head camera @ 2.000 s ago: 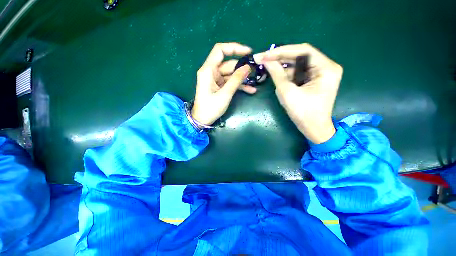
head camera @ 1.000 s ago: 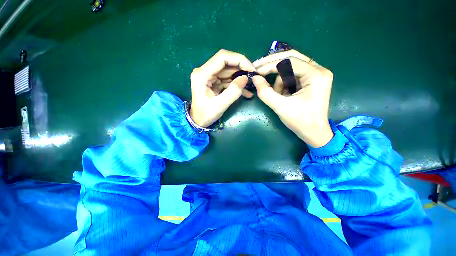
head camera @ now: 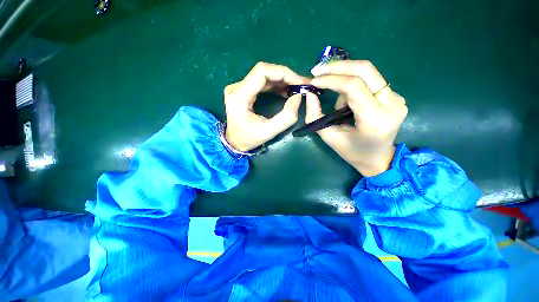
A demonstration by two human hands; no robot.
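Observation:
A small black round device housing (head camera: 304, 90) with a glossy rim is seen nearly edge-on, pinched between the fingertips of both hands above the belt. My left hand (head camera: 260, 106) grips its left side with thumb and forefinger. My right hand (head camera: 360, 112) has thumb and fingertips on its right side and also holds a long matte-black tool (head camera: 324, 122) across the palm, its end pointing left and down. The housing's inside is not visible. A second unit (head camera: 333, 55), dark with a silvery part, lies on the belt just beyond my right fingers, partly hidden by them.
The shiny dark-green belt (head camera: 177, 76) spans the view. A small dark unit (head camera: 102, 6) lies at the far left. A white ribbed part (head camera: 25, 90) and dark equipment stand at the left edge. A person's blue sleeve (head camera: 50, 253) is at lower left, something red (head camera: 502, 211) at right.
The housing has tilted from face-visible to edge-on, with both thumbs now below it. The black tool has swung to point left and down. The far-left unit and the second unit have shifted left.

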